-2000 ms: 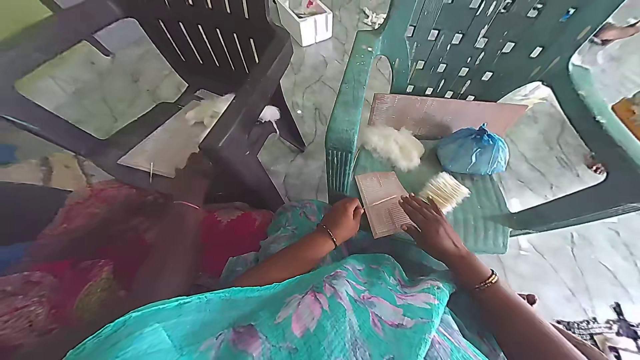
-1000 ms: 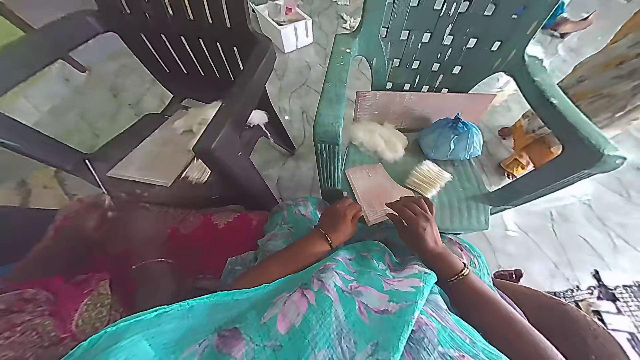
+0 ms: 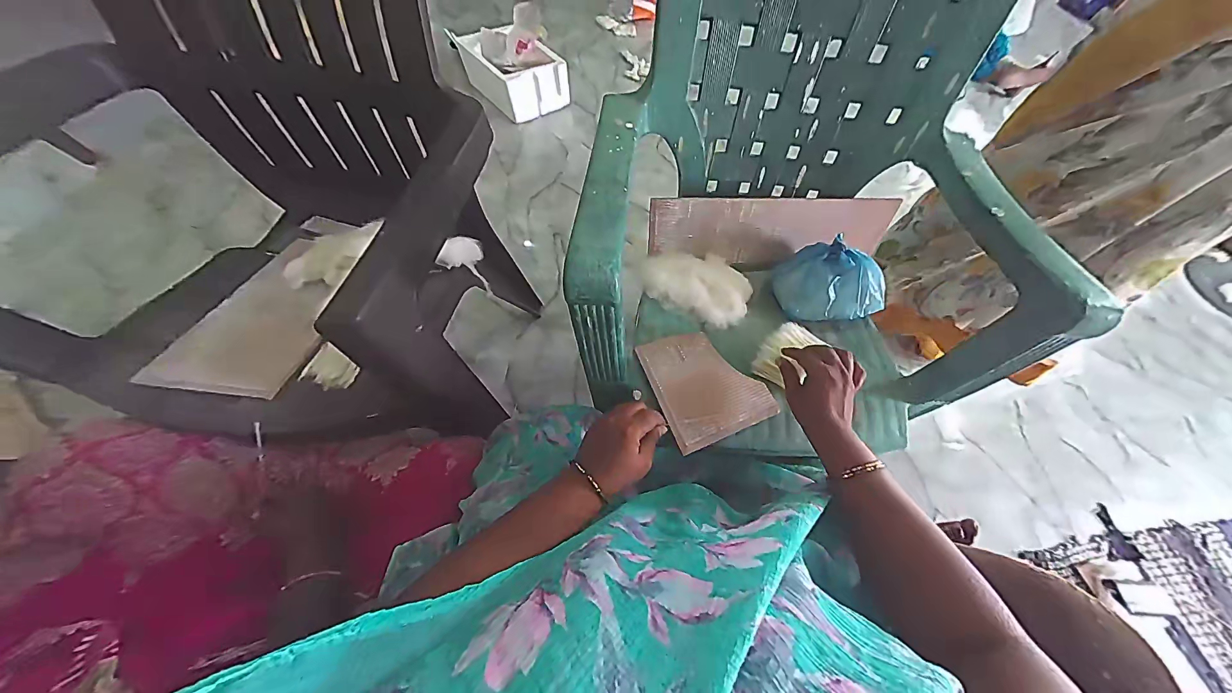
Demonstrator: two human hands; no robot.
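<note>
My right hand (image 3: 826,385) is on a bundle of pale cotton wicks (image 3: 786,352) at the front right of a green plastic chair's seat (image 3: 871,404). To its left, a brown cardboard piece (image 3: 707,393) with a curved notch lies over the seat's front edge. My left hand (image 3: 621,448), fingers curled, is just left of the cardboard's lower corner; a small whitish tip shows above it, and what it holds is unclear. Behind the cardboard lies a fluffy heap of cotton (image 3: 701,289), beside a knotted blue plastic bag (image 3: 830,281). A larger cardboard sheet (image 3: 770,223) leans at the back.
A dark plastic chair (image 3: 404,231) at left bears a flat board (image 3: 231,322), cotton and another wick bundle (image 3: 330,367). A person in red clothing (image 3: 385,510) sits close on my left. A white box (image 3: 515,77) stands on the floor. A patterned cloth (image 3: 1107,164) is at right.
My right hand has moved from the cardboard's edge to the wick bundle. My left hand has stayed near the cardboard's left side.
</note>
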